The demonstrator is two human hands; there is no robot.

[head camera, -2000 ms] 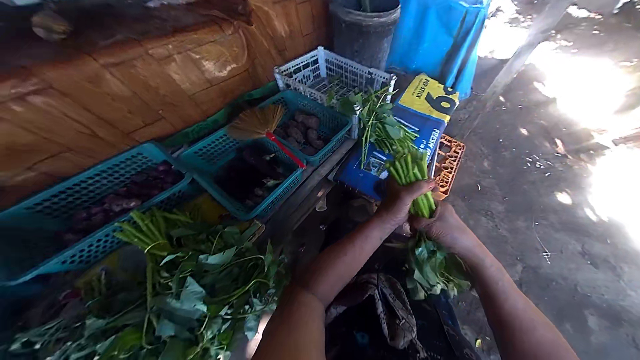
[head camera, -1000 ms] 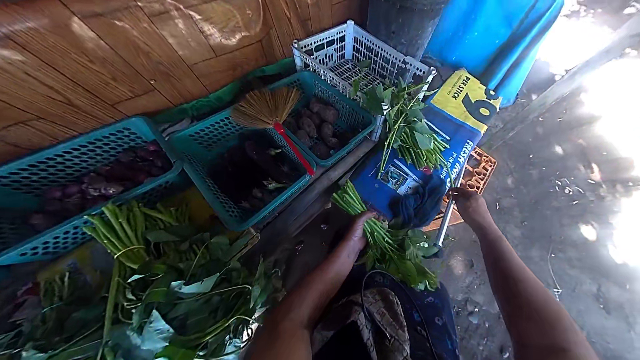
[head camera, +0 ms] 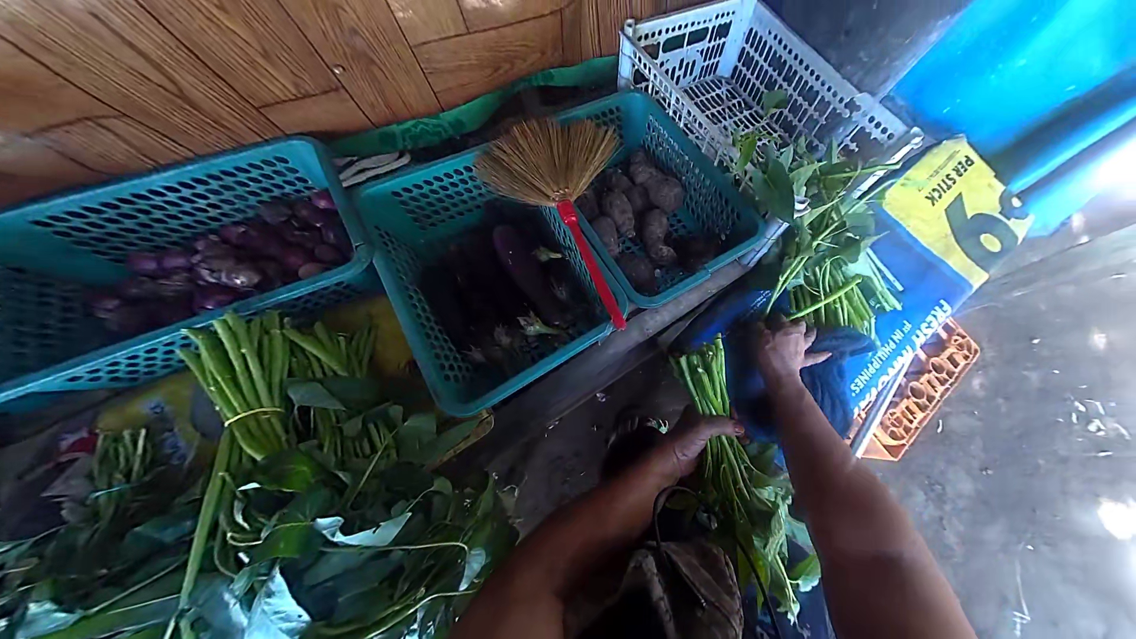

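My left hand (head camera: 697, 439) grips a bunch of leafy green stems (head camera: 723, 470), cut ends pointing away from me and leaves hanging toward my lap. My right hand (head camera: 785, 351) is at a dark blue cloth bundle (head camera: 834, 377) on a blue printed banner (head camera: 919, 275); whether its fingers hold anything I cannot tell. Just beyond it lies a loose pile of green stems with leaves (head camera: 834, 297). A metal blade or rod (head camera: 879, 413) lies at the banner's near right edge, apart from my right hand.
Teal baskets hold red onions (head camera: 284, 240), eggplants (head camera: 524, 266) and brown root crops (head camera: 639, 209). A red-handled straw brush (head camera: 555, 164) lies across two of them. Tied leafy bundles (head camera: 248, 382) are at left. A white crate (head camera: 719, 53) stands behind; an orange plastic crate (head camera: 932, 382) is right.
Two seconds ago both hands were on the stems; now only my left holds them, lower down. My right hand held a metal blade or rod one second ago and has since let go and moved left.
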